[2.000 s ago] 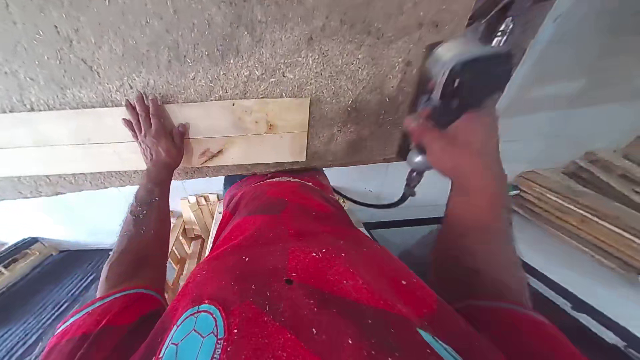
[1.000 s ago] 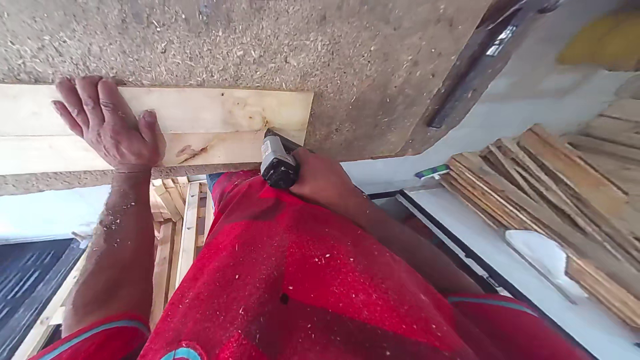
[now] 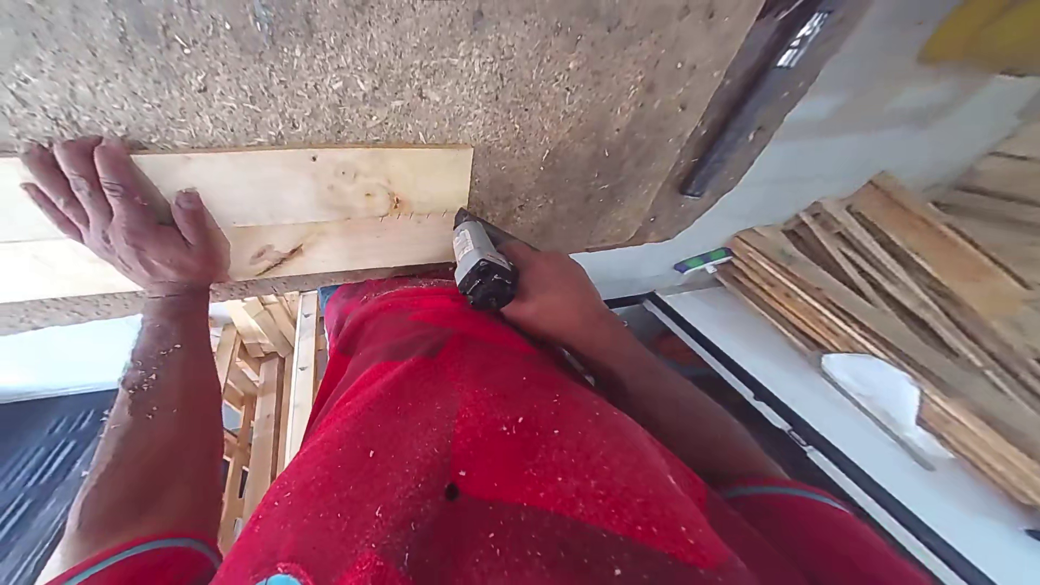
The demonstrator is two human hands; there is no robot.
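Two pale wooden boards, a far one (image 3: 301,175) and a near one (image 3: 333,252), lie edge to edge on a worktop of chipboard (image 3: 455,73). A row of small marks or fasteners runs along their seam near the right ends. My left hand (image 3: 122,211) rests flat across both boards at the left, fingers spread, with wood dust on the forearm. My right hand (image 3: 548,288) grips a pneumatic nailer or stapler (image 3: 479,260), its nose at the seam by the right end of the near board. The tool's handle is mostly hidden by the hand.
Stacked wooden planks (image 3: 886,301) with a white piece (image 3: 873,390) on them stand at the right, beside a green and blue object (image 3: 703,260). A dark metal bar (image 3: 731,122) lies along the worktop's right edge. Wooden slats (image 3: 264,406) stand below the worktop at left.
Two seconds ago my right hand held the tool off to the right of the boards; it has come left to their right end. My left hand stays on the boards.
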